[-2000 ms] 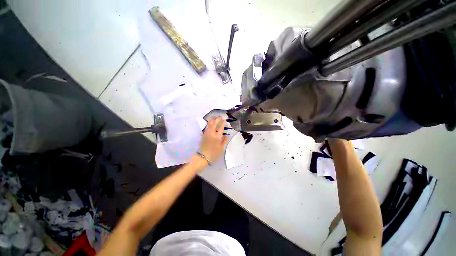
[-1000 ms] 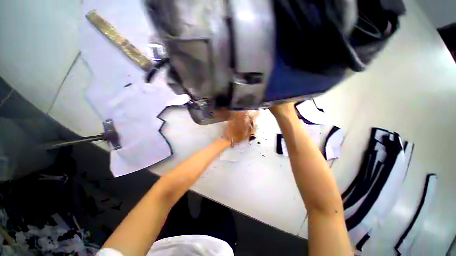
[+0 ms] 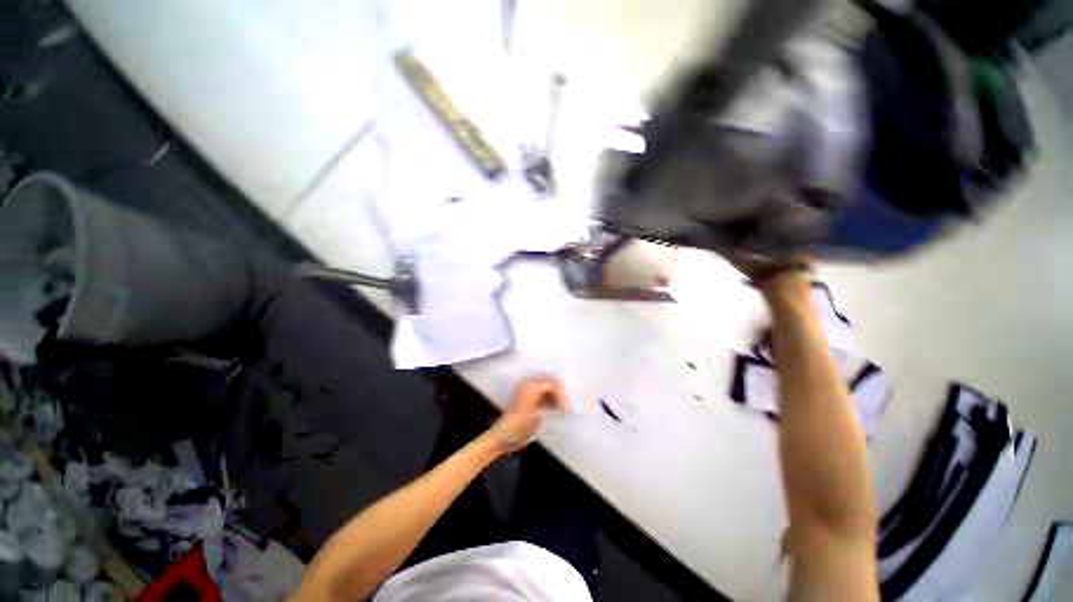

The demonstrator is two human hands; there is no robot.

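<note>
The cutting machine (image 3: 753,165), grey and blue and blurred, fills the upper right. Its flat metal base plate (image 3: 624,286) rests on the table at the edge of the lay. The fabric lay (image 3: 459,300) under white paper is left of the plate, with a dark jagged cut edge. My right hand (image 3: 771,268) is at the machine's underside, mostly hidden by the motor body; its grip cannot be seen. My left hand (image 3: 539,398) is over the table's front edge, fingers curled and blurred; whether it holds anything is unclear.
Cloth clamps grip the lay at the left (image 3: 406,286) and top (image 3: 538,173). A yellowish bar weight (image 3: 450,114) lies on the paper. Small cut pieces (image 3: 762,386) and long cut strips (image 3: 959,494) lie right. A waste bin (image 3: 153,276) stands left. A dark scrap (image 3: 610,409) lies near the front.
My left hand has moved from beside the machine toward the table's front edge. The machine has shifted right in view, baring the base plate. The view has also turned.
</note>
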